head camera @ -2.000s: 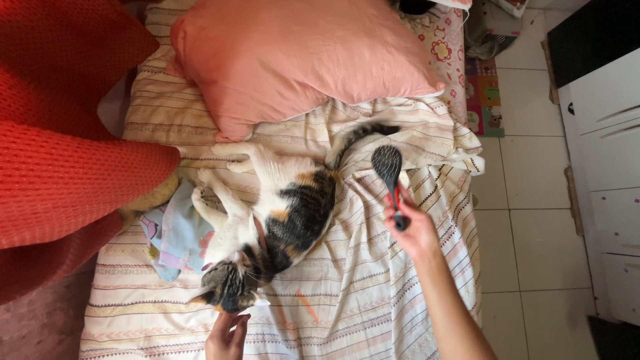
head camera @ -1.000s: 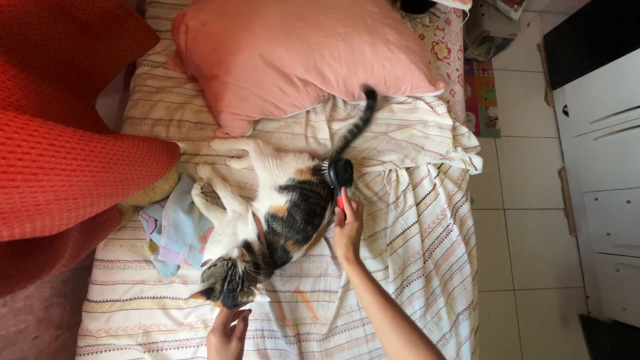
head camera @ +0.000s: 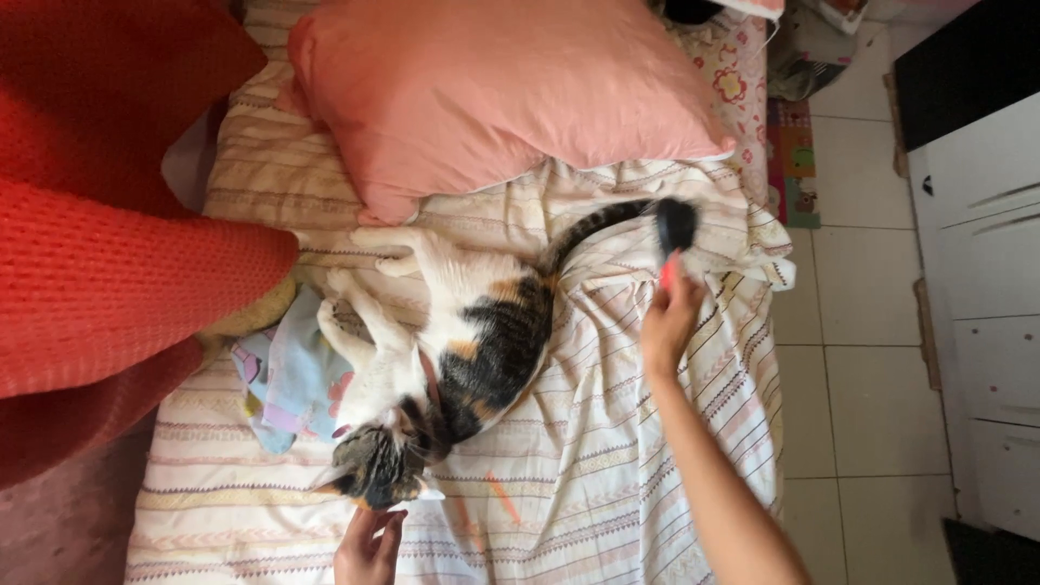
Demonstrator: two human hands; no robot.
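A calico cat (head camera: 496,341) with a collar lies on its side on a striped bedsheet (head camera: 585,504). My right hand (head camera: 674,325) grips the red handle of a black pet brush (head camera: 676,226), slightly blurred, at the tip of the cat's dark ringed tail (head camera: 605,218). Fingers of my left hand (head camera: 370,544) touch the top of the cat's head (head camera: 382,467), and I see nothing held in them. Under the front paws is a pale blue patterned cloth (head camera: 301,366).
A pink pillow (head camera: 504,89) lies at the top of the bed. Red textured fabric (head camera: 122,292) hangs over the left side. To the right are a tiled floor (head camera: 869,284) and a white drawer cabinet (head camera: 995,276).
My right hand with the brush was near the cat's rump a second ago and has moved right, to the tail tip. The tail, raised toward the pillow then, now stretches right. My left hand stays at the head.
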